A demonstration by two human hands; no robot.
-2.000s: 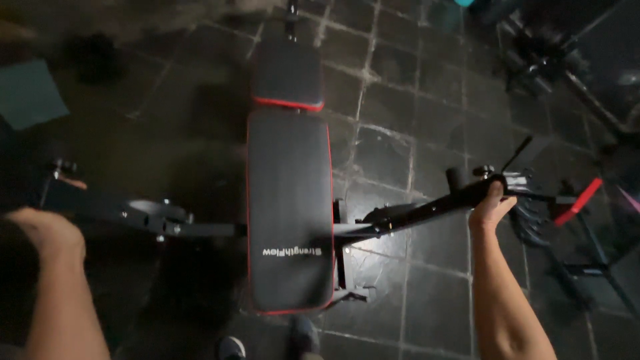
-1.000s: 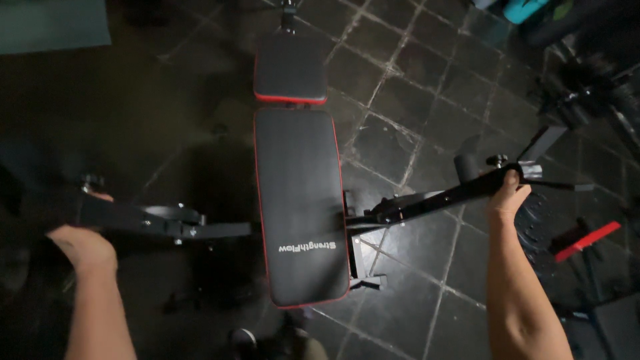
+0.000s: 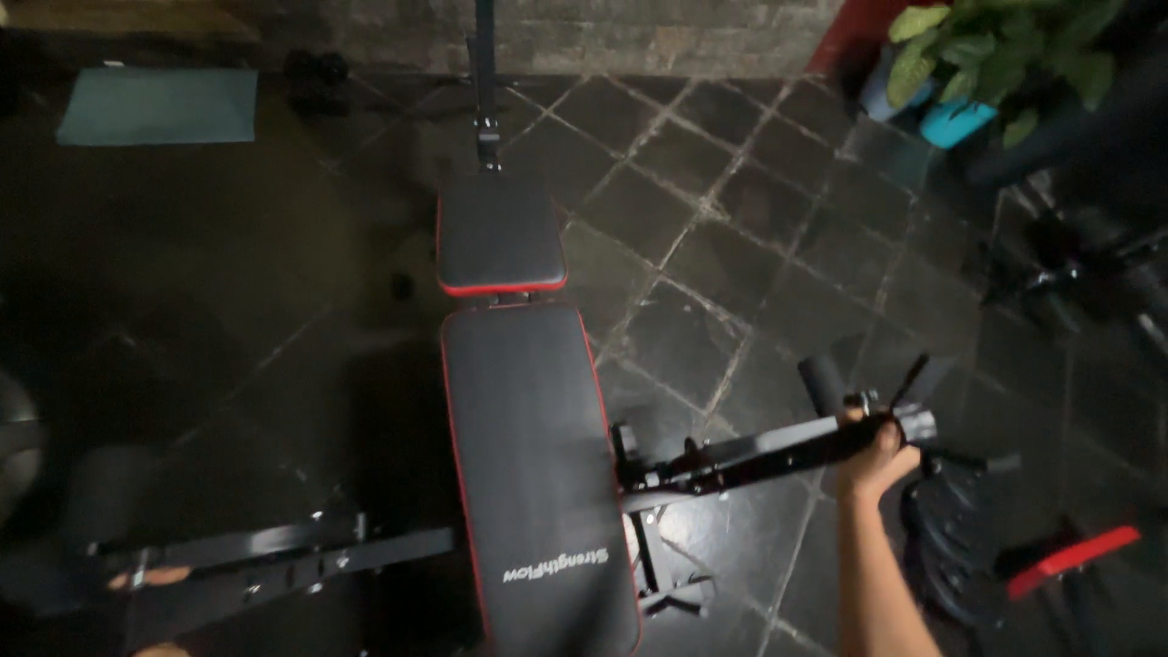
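Observation:
A StrengthFlow weight bench with a black padded backrest (image 3: 538, 456) and a smaller black seat pad (image 3: 500, 233), both edged in red, stands in the middle of the view. To its right, my right hand (image 3: 874, 461) is closed around the outer end of a black metal arm (image 3: 766, 456), beside a foam roller pad (image 3: 821, 385). On the left, the fingers of my left hand (image 3: 153, 577) show at the outer end of the other metal arm (image 3: 365, 555). That arm hides most of the hand, and the picture is blurred there.
Dark stone tiles (image 3: 693, 319) make up the floor. A green mat (image 3: 160, 107) lies at the upper left, near dumbbells (image 3: 315, 80). Potted plants (image 3: 985, 55) stand at the upper right. Stacked weight plates (image 3: 949, 538) and a red-padded piece of equipment (image 3: 1072, 561) are at the lower right.
The view has tilted up, bringing the wall and plants into sight. Both hands remain at the outer ends of the metal arms.

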